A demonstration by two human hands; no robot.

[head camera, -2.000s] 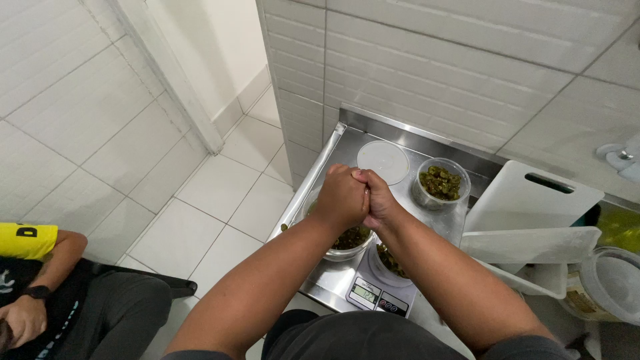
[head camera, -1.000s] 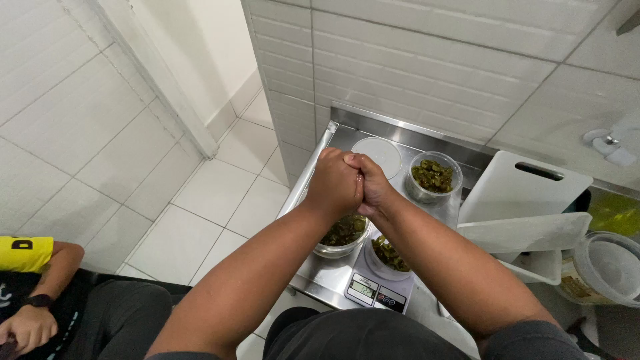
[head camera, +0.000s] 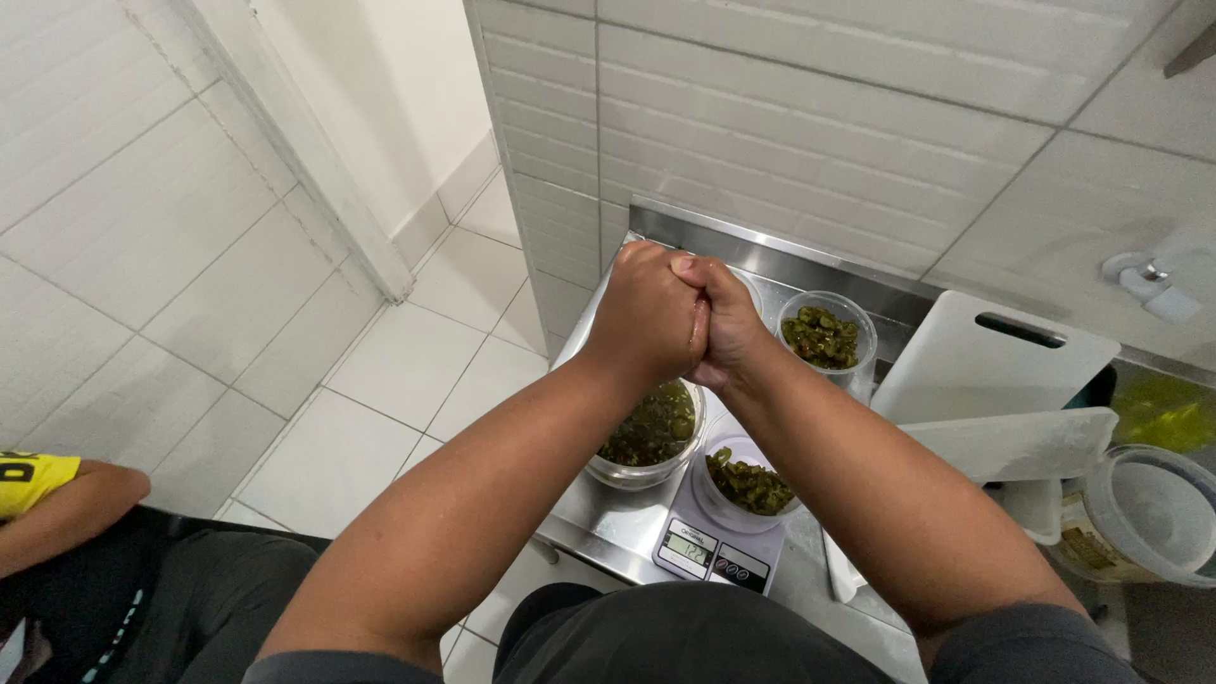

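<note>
My left hand and my right hand are clasped together above the steel counter, fingers closed around each other; whether anything lies between the palms is hidden. Below my left wrist stands a clear round tub of sliced green vegetables in liquid. A smaller tub of green slices rests on a white digital kitchen scale, its display lit. Behind my right forearm, near the backsplash, is another clear tub with green slices. A round translucent lid is partly hidden behind my hands.
To the right lean a white cutting board and white plastic trays, beside a large clear tub. A tiled wall backs the steel counter. At the lower left sits a person in a yellow-sleeved top.
My clasped hands stay together over the counter, with their grip and angle slightly shifted. The seated person's forearm and watch, seen earlier, are now mostly out of sight.
</note>
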